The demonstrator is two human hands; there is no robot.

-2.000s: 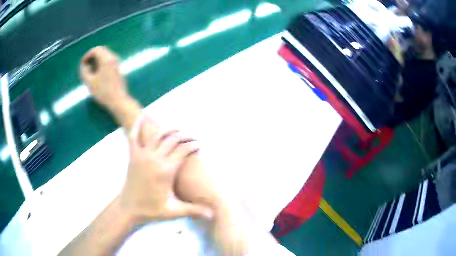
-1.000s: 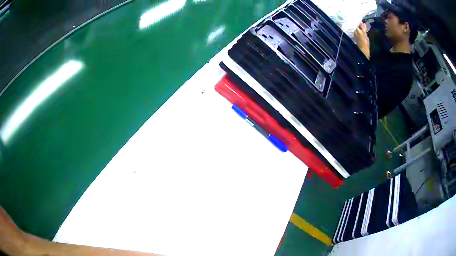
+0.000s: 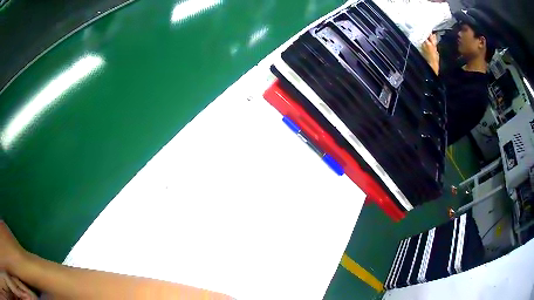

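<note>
My right forearm runs from the bottom edge to the left edge. My right hand [image 3: 7, 249] is cut off at the wrist by the left edge. Some fingers, apparently of my left hand [image 3: 14, 288], show in the bottom left corner just below the wrist; the rest is out of the picture. No held thing shows. The white table [image 3: 222, 205] lies in front of me. A thick stack of black moulded trays [image 3: 357, 111] stands at its far right end, with phone middle frames [image 3: 351, 55] in the top tray. A red tray [image 3: 310, 129] lies beneath.
A blue-ended marker pen [image 3: 313, 145] lies beside the red edge. The green conveyor belt [image 3: 134, 82] runs along the left. A neighbouring worker [image 3: 465, 99] is at upper right behind the trays. Another striped black-and-white stack [image 3: 436, 252] stands lower right, above a white surface [image 3: 468, 281].
The view turned from the belt and table toward the tray stack. My left hand, earlier gripping my right forearm mid-picture, now shows only fingers in the corner. My right fist has left the picture.
</note>
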